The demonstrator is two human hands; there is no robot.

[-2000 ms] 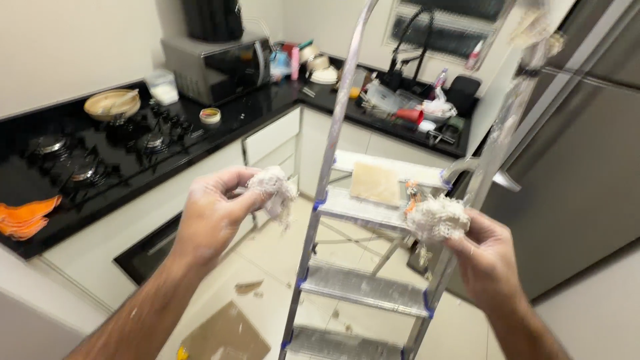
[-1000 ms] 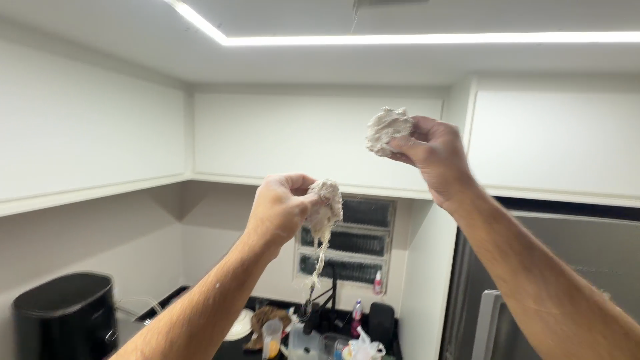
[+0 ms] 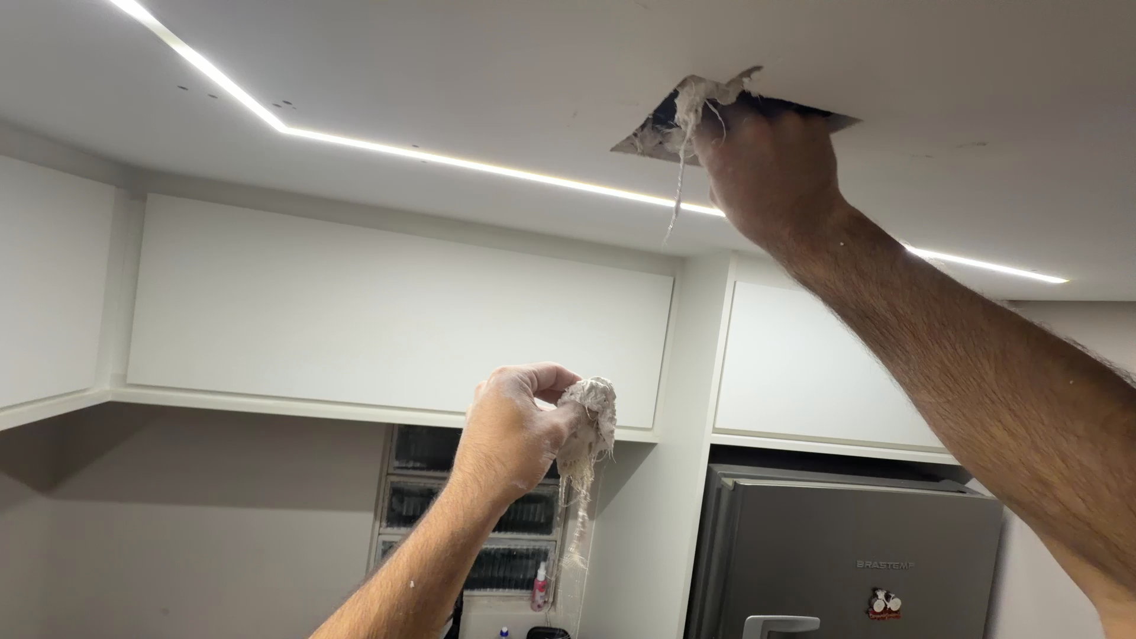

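My left hand point(image 3: 524, 426) pinches a wet, white clump of plaster-soaked fibre point(image 3: 590, 417), with stringy strands hanging below it. Above and to the right, my right hand point(image 3: 772, 169) reaches up into a dark, four-sided hole point(image 3: 661, 120) cut in the white ceiling. Its fingertips are hidden inside the opening, so what they hold cannot be made out. More plaster-coated fibre point(image 3: 697, 98) hangs at the hole's left part beside the right hand, one long strand dangling down.
A lit LED strip point(image 3: 497, 177) runs across the ceiling. White wall cabinets point(image 3: 399, 311) line the wall below. A grey Brastemp refrigerator point(image 3: 852, 532) stands at lower right, and a louvred window point(image 3: 515, 524) is behind my left forearm. A pink spray bottle point(image 3: 540, 586) stands near the window.
The view has tilted up from the stepladder and counter to the ceiling. My right hand, which held a white clump in both earlier frames, has risen into the ceiling hole. My left hand still holds its clump.
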